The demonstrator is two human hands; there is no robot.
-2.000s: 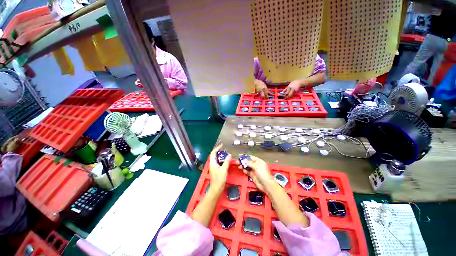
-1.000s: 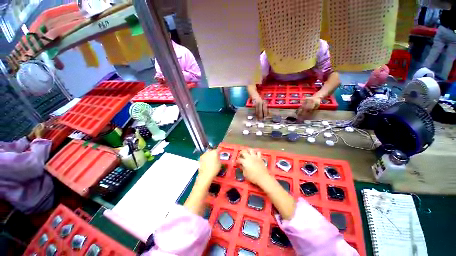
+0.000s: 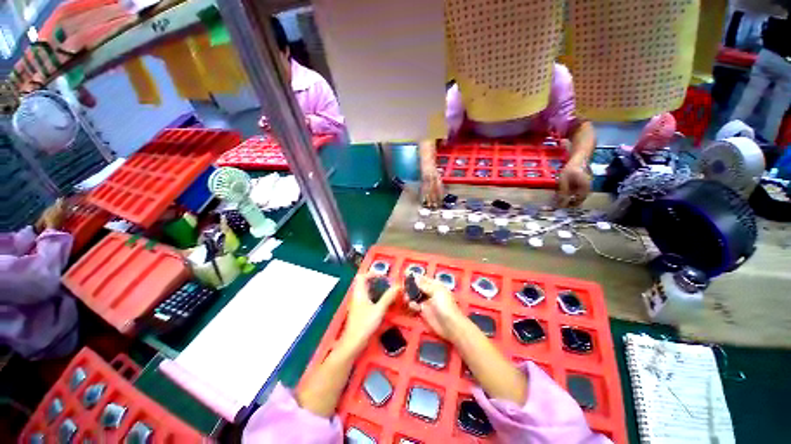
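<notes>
The red turnover tray [image 3: 555, 357] lies in front of me, with smartwatch bodies in its pockets, some face dark, some silver. My left hand [image 3: 369, 303] holds a dark smartwatch body [image 3: 378, 288] upright over the tray's upper left part. My right hand [image 3: 436, 305] holds another dark smartwatch body [image 3: 414, 289] in its fingertips, close beside the left one. The two held units are slightly apart. My forearms hide some of the pockets below. Silver-ringed units sit in the tray's far row.
White charging pucks [image 3: 500, 222] on wires lie on a tan board [image 3: 399, 227] beyond the tray, near another worker's hands. A black fan [image 3: 701, 227], bottle [image 3: 675, 290] and notebook [image 3: 681, 390] are at right. A record sheet [image 3: 256, 325], calculator [image 3: 173, 305] and metal post [image 3: 290, 143] are left.
Both hands were down at the tray's upper left pockets; now they are raised slightly, each with a dark unit showing. The opposite worker's hands have moved apart over the pucks.
</notes>
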